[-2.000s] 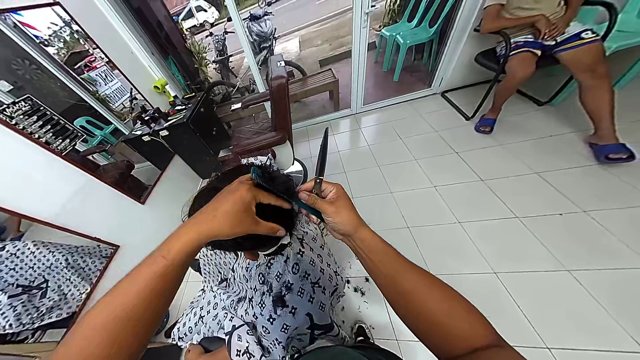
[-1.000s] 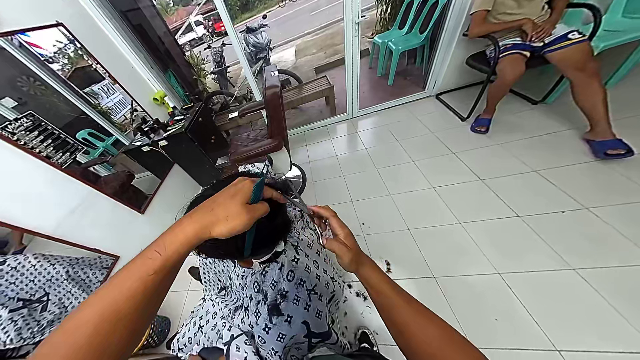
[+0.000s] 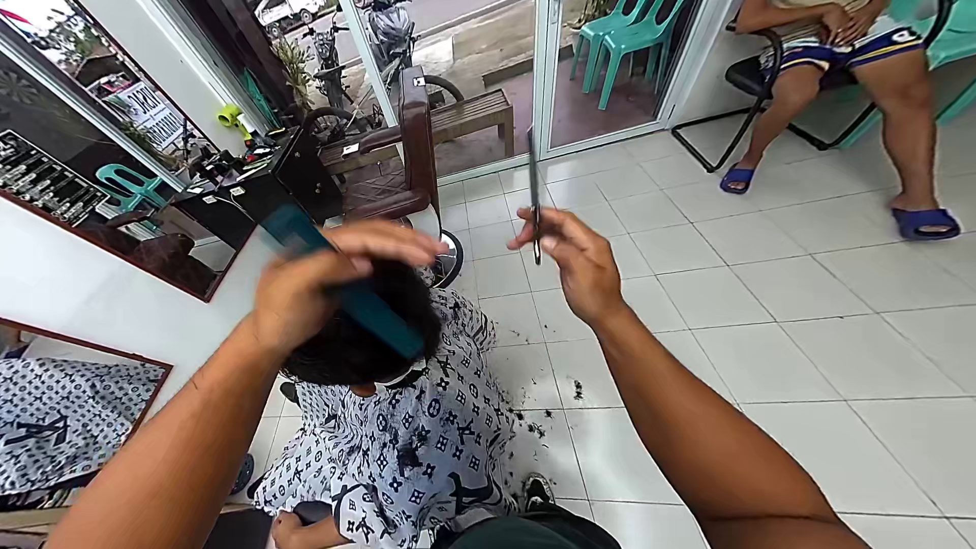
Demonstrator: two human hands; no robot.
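Note:
My left hand [image 3: 328, 278], blurred, grips a teal hair comb [image 3: 374, 316] that slants over the dark hair [image 3: 328, 354] of a seated person's head. Below the head a white barber cape [image 3: 427, 435] with a dark printed pattern covers the person, with cut hair lying on it. To the right of the head and apart from it, my right hand [image 3: 576, 255] holds hair scissors [image 3: 534, 198], blades pointing up and seemingly together.
Another person [image 3: 831, 46] sits on a black-framed chair at upper right. A brown barber chair [image 3: 418, 145] and a black cabinet [image 3: 293, 171] stand ahead. Mirrors [image 3: 152, 221] hang at left. Cut hair [image 3: 577, 389] lies on the tiled floor.
My right hand with the scissors has moved away from the head to the right; a second ago it was beside the hair. The comb, upright then, now slants down to the right.

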